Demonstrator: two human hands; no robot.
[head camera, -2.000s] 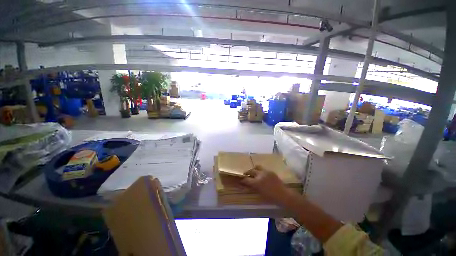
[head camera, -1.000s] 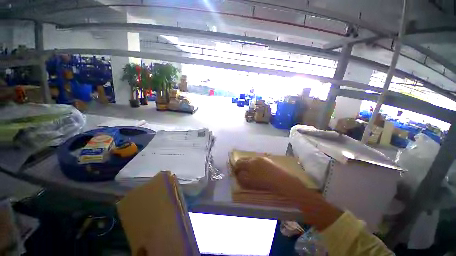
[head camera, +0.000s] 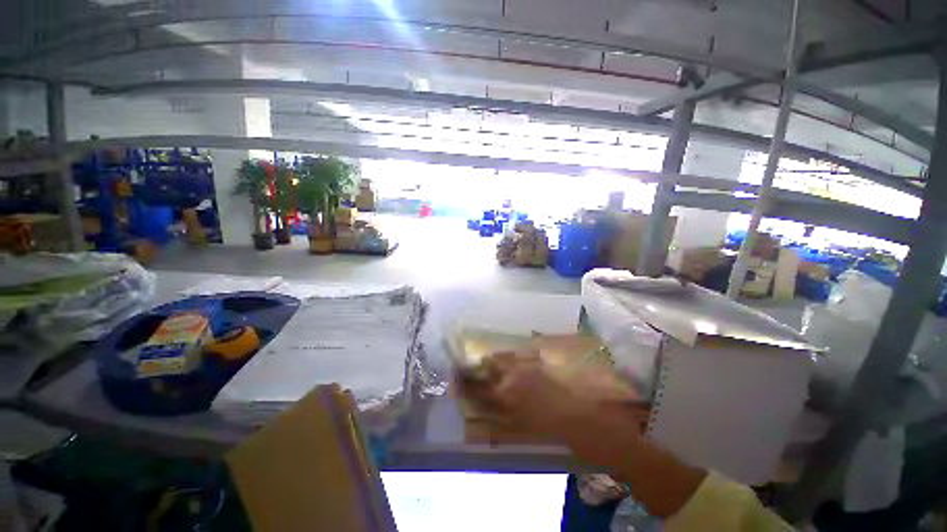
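Observation:
My right hand (head camera: 530, 400) is blurred over the left pile of the tan kraft envelopes or cards (head camera: 587, 364) on the shelf. Its fingers are closed on the near left part of some envelopes, which look lifted and blurred. A thick upright bundle of kraft envelopes (head camera: 301, 468) stands at the bottom, left of the bright monitor (head camera: 472, 501). My left hand does not show; the bundle's lower part is cut off by the frame edge.
On the shelf are a stack of white documents (head camera: 332, 348), a blue round tray (head camera: 125, 364) holding a small box (head camera: 174, 343) and an orange-yellow item, and a white box (head camera: 727, 395) right of the envelopes. Plastic-wrapped goods (head camera: 62, 296) lie far left. A grey post stands at right.
My right hand has moved from lying flat on the pile to gripping envelopes at its left side, which are now raised. The view has shifted slightly. The upright bundle remains at lower left.

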